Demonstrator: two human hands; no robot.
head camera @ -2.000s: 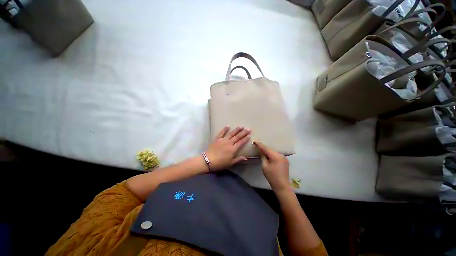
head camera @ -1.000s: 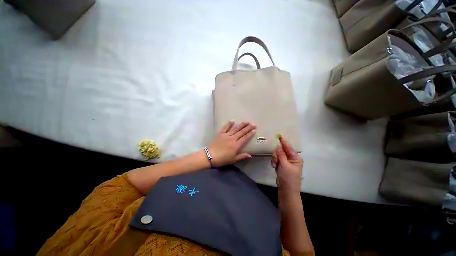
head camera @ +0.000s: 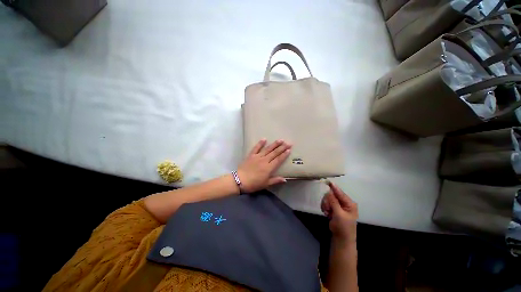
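A beige tote bag (head camera: 294,120) lies flat on the white tabletop, its two handles (head camera: 289,54) pointing away from me. A small dark logo (head camera: 297,161) sits low on its front panel. My left hand (head camera: 264,165) rests flat on the lower left of the bag, fingers slightly spread, holding nothing. My right hand (head camera: 338,202) is just off the bag's lower right corner, with a tiny pale-yellow scrap (head camera: 327,182) at its fingertips.
A crumpled yellow scrap pile (head camera: 169,171) lies near the front edge of the tabletop (head camera: 114,102), left of the bag. Stuffed taupe tote bags (head camera: 420,88) stand in a group at the right. Another dark taupe bag (head camera: 63,17) is at the top left.
My right hand has moved from the logo to the right, then down off the bag with the scrap. The logo is now uncovered. My left hand stays on the bag.
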